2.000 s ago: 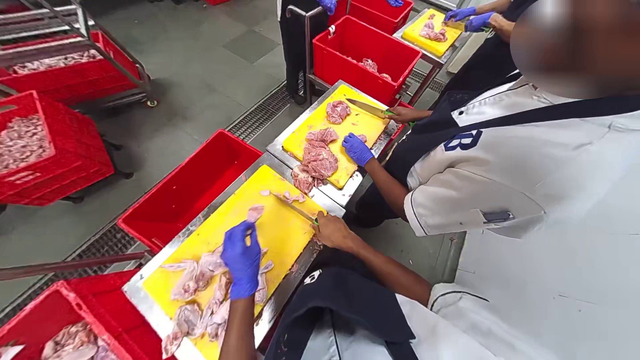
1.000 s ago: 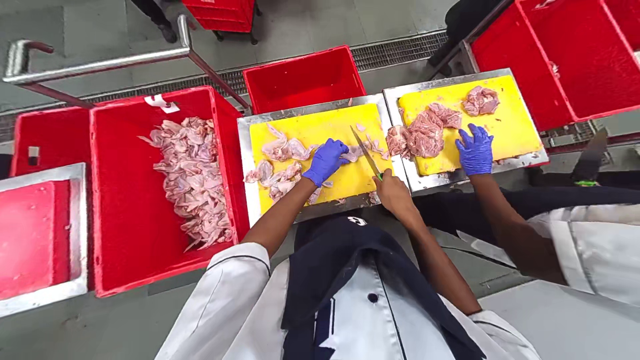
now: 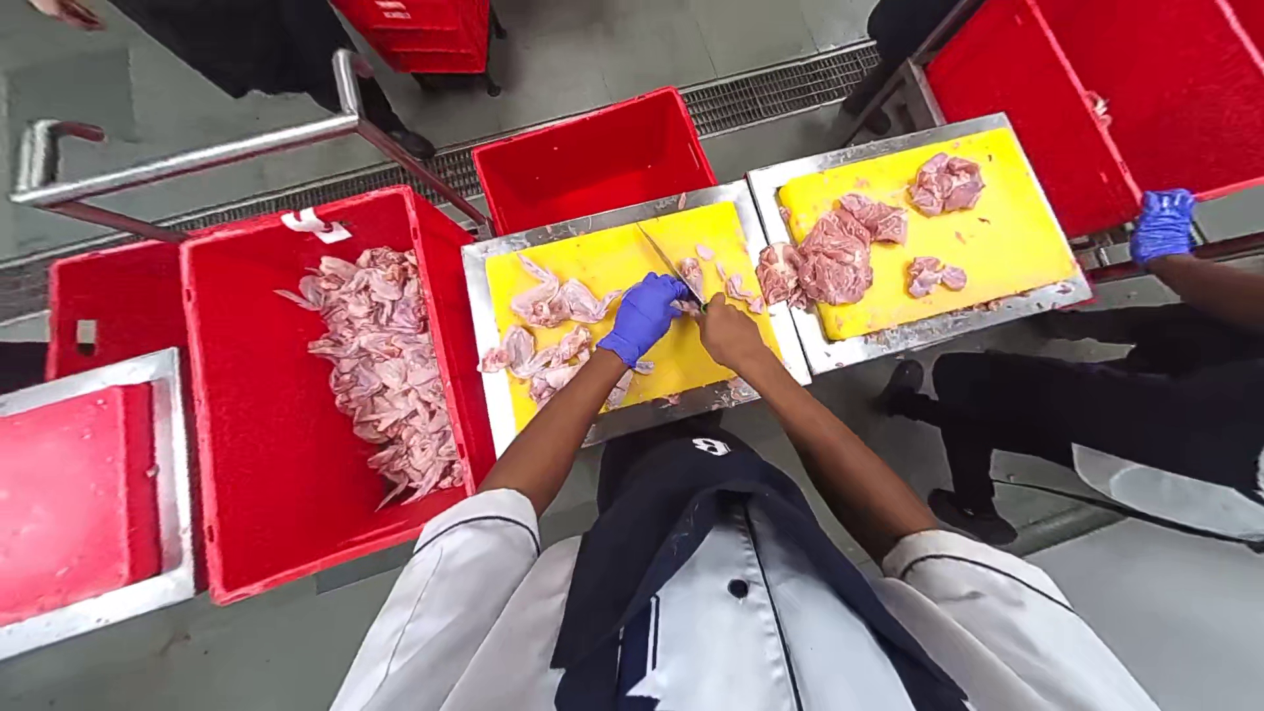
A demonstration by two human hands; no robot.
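Observation:
My left hand (image 3: 647,314), in a blue glove, presses on a piece of raw chicken at the middle of a yellow cutting board (image 3: 612,247); its fingers hide most of that piece. My bare right hand (image 3: 729,331) grips the handle of a knife, and the blade (image 3: 664,255) slants up and left beside the gloved fingertips. Raw chicken wings (image 3: 560,299) lie on the board to the left of my hands. Small meat scraps (image 3: 736,287) are near its right edge. The board rests in a metal tray (image 3: 481,326).
A red crate (image 3: 276,415) holding many chicken wings (image 3: 385,365) stands at left, with another red crate (image 3: 592,158) behind the board. A second yellow board (image 3: 1007,217) with meat (image 3: 837,257) adjoins at right, near a co-worker's gloved hand (image 3: 1163,227). A metal rail (image 3: 197,163) runs at upper left.
The co-worker's gloved hand has left the meat on the neighbouring board and moved right, beside the red crates. My hands stay over the board, the left one on a piece near the knife.

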